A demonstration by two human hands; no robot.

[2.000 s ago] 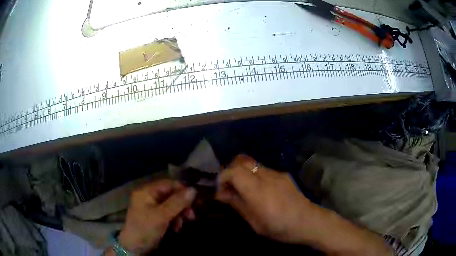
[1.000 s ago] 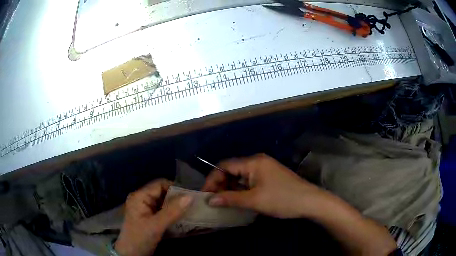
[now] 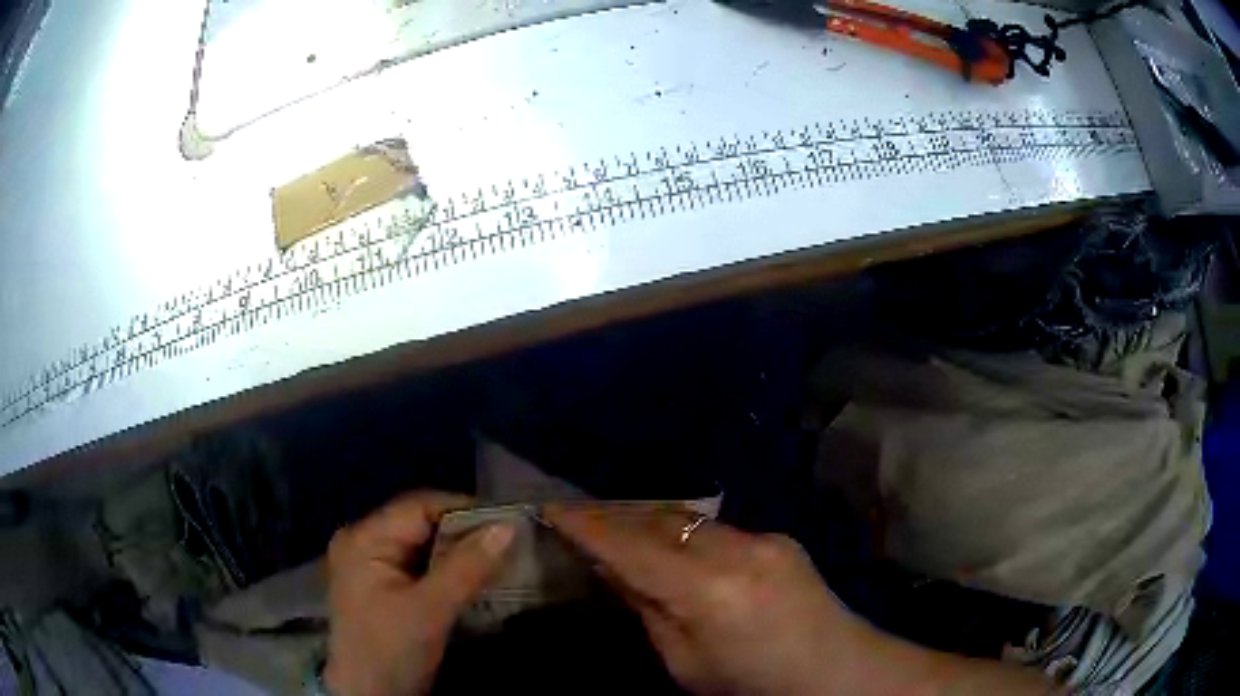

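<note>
A piece of the khaki garment (image 3: 524, 578) is in my lap below the table edge, its narrow folded edge uppermost. My left hand (image 3: 401, 585) pinches the cloth at the left, thumb on the near face. My right hand (image 3: 707, 578) is at the same folded edge, to the right, with fingers pointing left and a ring showing. A very small bright sliver shows at the fingertips by the edge; whether it is the thin pointed tool is unclear. The right palm and most of that hand's grip are hidden.
The white table (image 3: 544, 292) has a printed ruler (image 3: 680, 188) along its edge. A tan patch (image 3: 344, 195) and orange-handled snips (image 3: 911, 38) lie on it. A rumpled khaki garment pile (image 3: 1020, 476) is right of my lap; more cloth (image 3: 150, 544) is at left.
The thin shiny tool that stuck out from my right hand is no longer clearly visible. My right hand has turned, its fingers now lying along the folded edge. The cloth edge is tipped up.
</note>
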